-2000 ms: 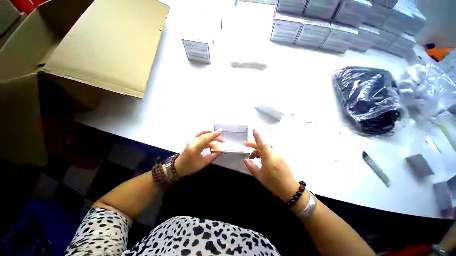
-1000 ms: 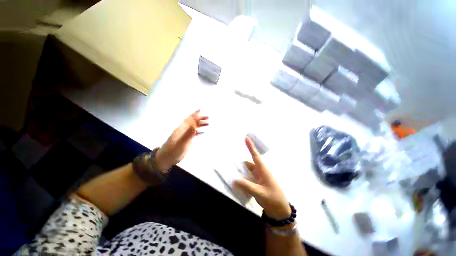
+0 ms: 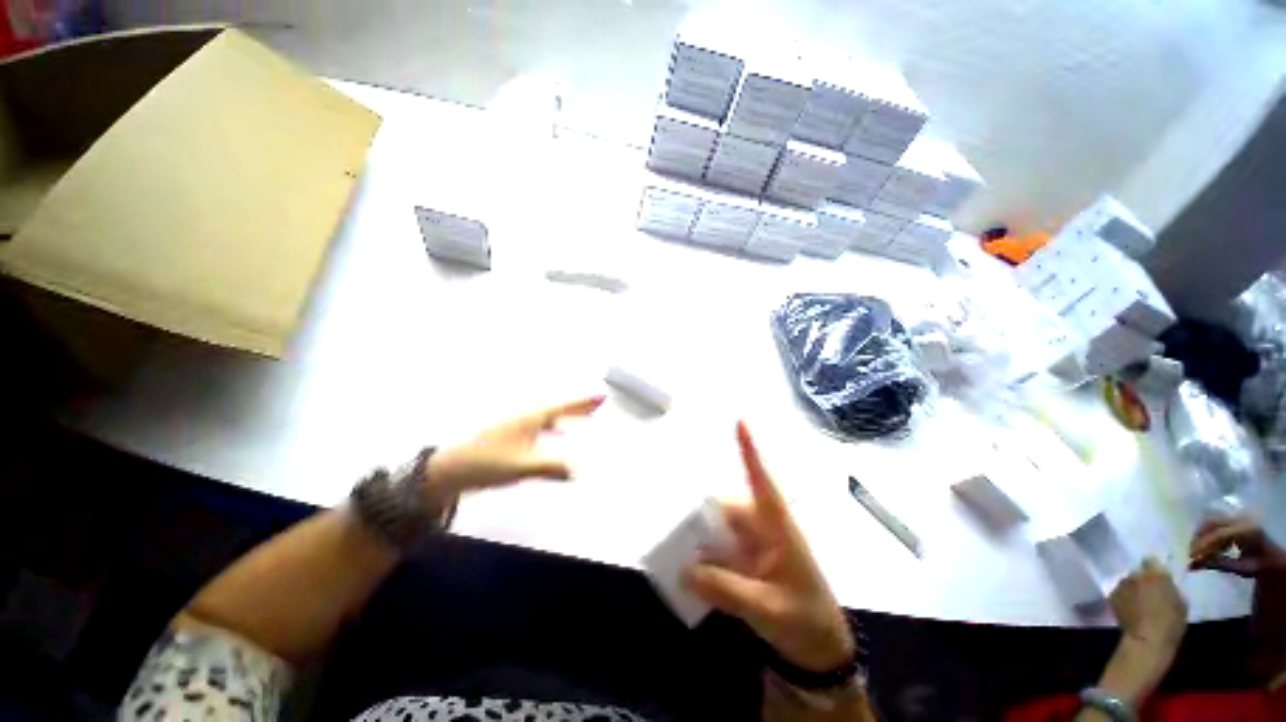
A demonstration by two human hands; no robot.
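A small white box point(image 3: 687, 561) is at the table's front edge, tilted, against the palm side of my right hand. My right hand point(image 3: 769, 564) holds it with the thumb and lower fingers, index finger pointing up. My left hand point(image 3: 511, 454) is over the table to the left, empty, its fingers apart. A small white folded piece point(image 3: 638, 391) lies just beyond my left fingertips. The box's inside and its far side cannot be made out.
Printed boxes point(image 3: 769, 167) are stacked at the back. A large brown carton point(image 3: 198, 198) stands left. A black bagged bundle point(image 3: 852, 364), clear bags and a slim cutter point(image 3: 884, 516) lie right. One box point(image 3: 453, 239) stands alone. Another person's hands point(image 3: 1149, 600) show at far right.
The view has swung right, bringing in another person's hands. My left hand has let go of the box and moved away left. The box is now in my right hand alone.
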